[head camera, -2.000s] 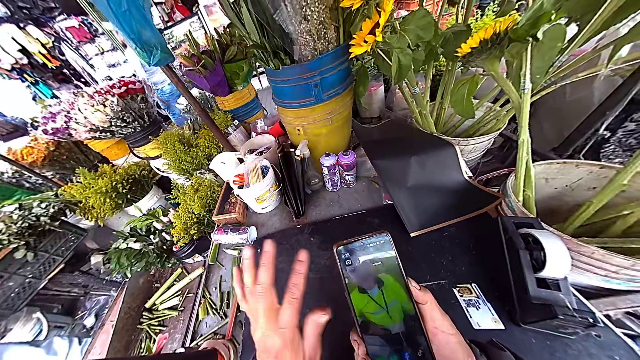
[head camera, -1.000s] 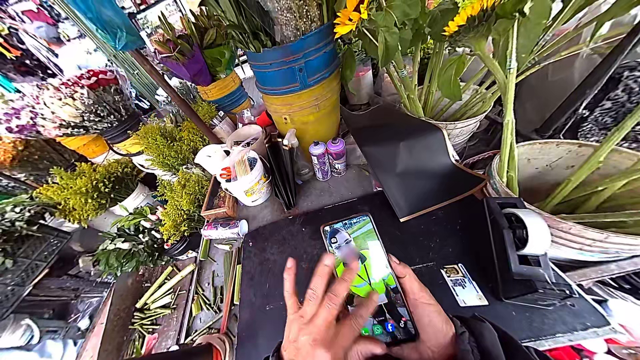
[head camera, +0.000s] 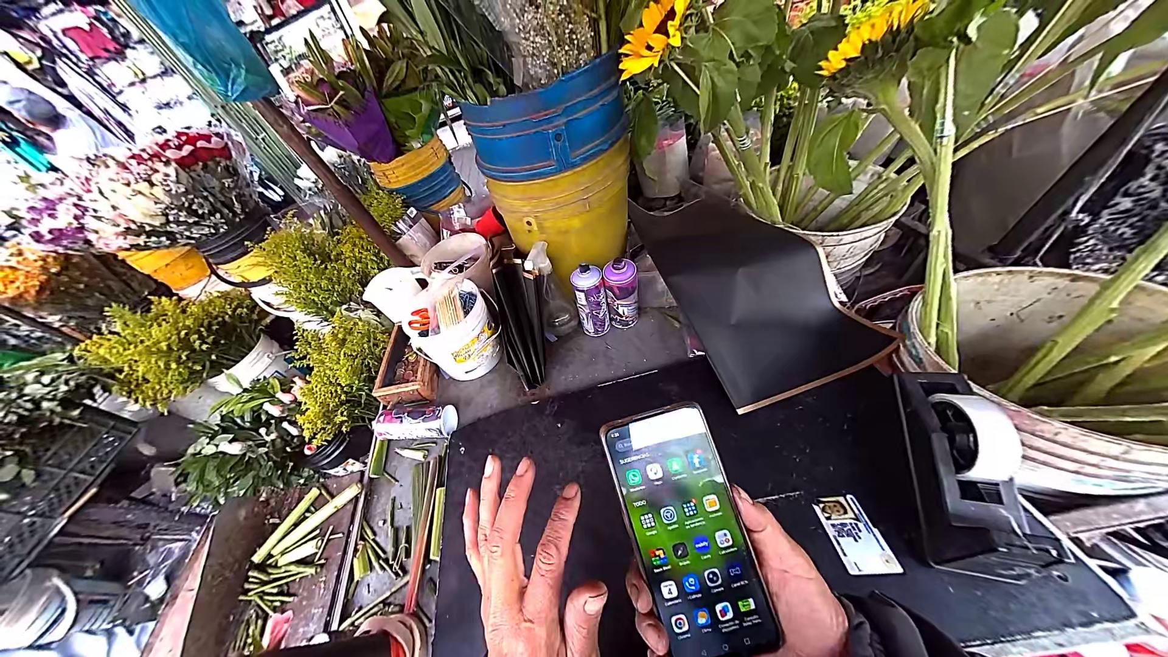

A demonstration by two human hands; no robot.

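Observation:
My right hand (head camera: 789, 584) holds a smartphone (head camera: 691, 534) upright above the black work surface, with the thumb along its right edge and fingertips at its left edge. A grid of app icons over a green background shows on the screen. Just left of the phone, my left hand (head camera: 525, 570) is held with its fingers spread, touching neither the phone nor anything else that I can see. A card with a small picture and a printed code (head camera: 858, 536) lies flat to the right of my right hand. Beside it stands a black tape dispenser (head camera: 958, 484) with a white roll.
Behind the surface are two spray cans (head camera: 605, 297), a white tub of tools (head camera: 461, 338) and a stacked blue and yellow bucket (head camera: 566, 173). A black sheet (head camera: 757, 301) lies at the back right. Sunflowers (head camera: 652, 41) rise behind it. Cut stems (head camera: 306, 525) lie at the left.
The screen has changed from a picture of a person in a yellow-green vest to app icons. My left hand, in front of the screen one second ago, has moved left, off the phone.

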